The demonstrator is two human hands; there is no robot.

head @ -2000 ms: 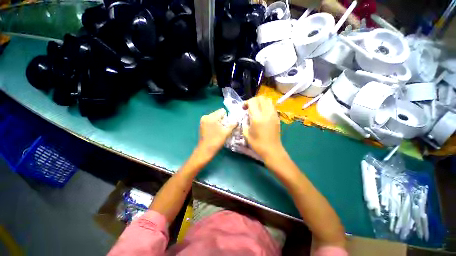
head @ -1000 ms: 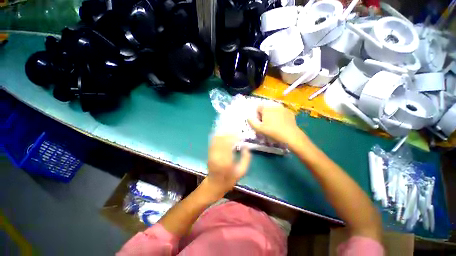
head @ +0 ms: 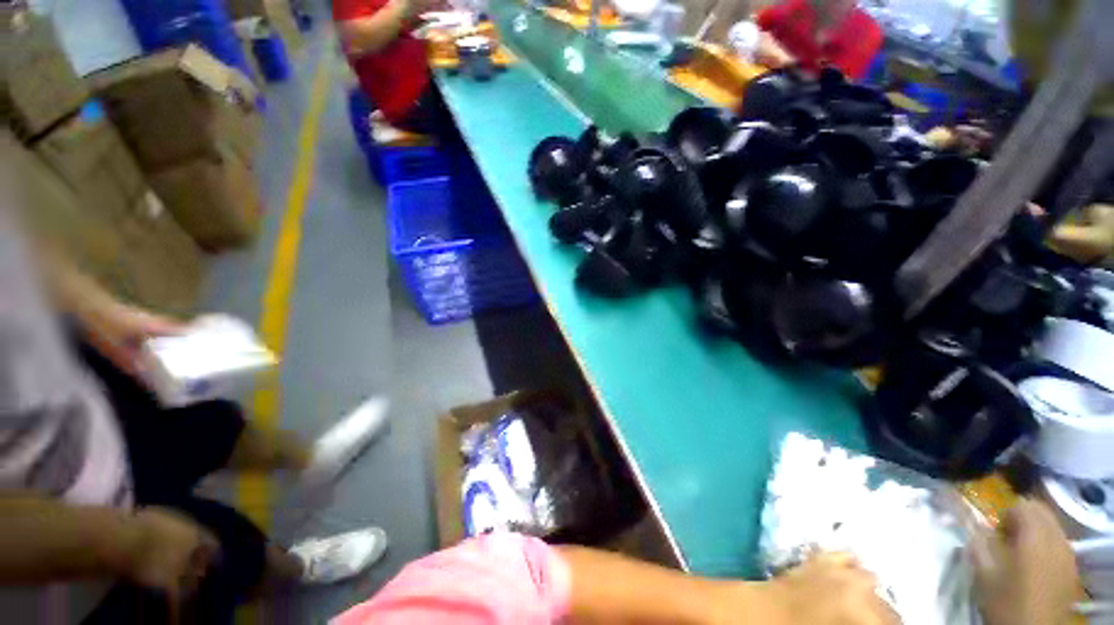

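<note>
A clear bag (head: 843, 507) of small white pieces lies on the green bench at the lower right. My left hand (head: 837, 592) is at the bag's near side, cut off by the bottom edge. My right hand (head: 1032, 568) is blurred at the bag's right side. Both hands touch or overlap the bag; whether their fingers grip it is hidden by blur and the picture edge. Glossy black housings (head: 819, 311) are heaped just beyond the bag. White round housings (head: 1075, 421) show partly at the right rim.
The green bench (head: 660, 403) runs away to people in red (head: 393, 55). A person at left holds a white box (head: 210, 357) beside the aisle. A blue crate (head: 440, 263) and a floor carton (head: 448, 470) are beside the bench. Brown cartons (head: 183, 159) are stacked far left; a blurred post (head: 1002, 183) crosses upper right.
The view has swung left, bringing in the aisle and people. The bag and my hands now show at the lower right, and the bag of long white sticks is out of view.
</note>
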